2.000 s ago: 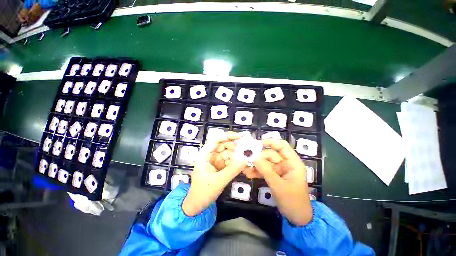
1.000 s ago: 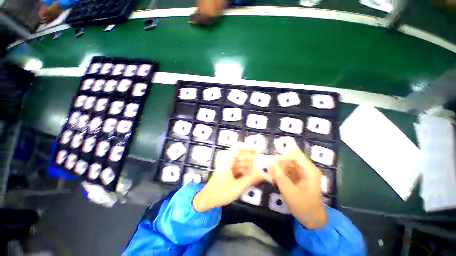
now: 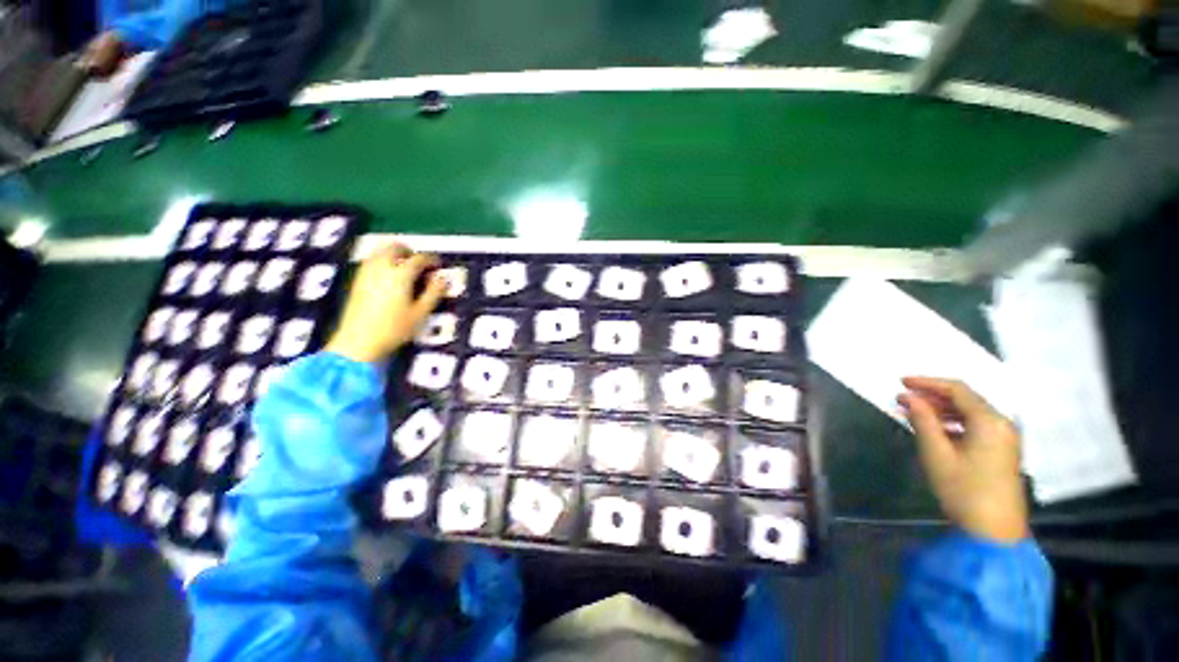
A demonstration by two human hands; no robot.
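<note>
The black compartment tray lies in front of me with a white part in each pocket that shows; some look blurred or washed out. My left hand is at its upper left corner, fingertips at the left edge of a white part; whether they grip it is unclear. My right hand is over the lower edge of the white sticker sheet, right of the tray, with thumb and fingertips close together. Any small piece between them is too small to tell.
A second filled tray stands left, partly behind my left sleeve. More white sheets lie far right. Beyond is the green belt with rails, small dark frames and another person's hand at upper left.
My hands have parted from a white part held over the tray: left to the upper left corner, right to the sheet. The formerly empty left pocket in the second row now holds a white part.
</note>
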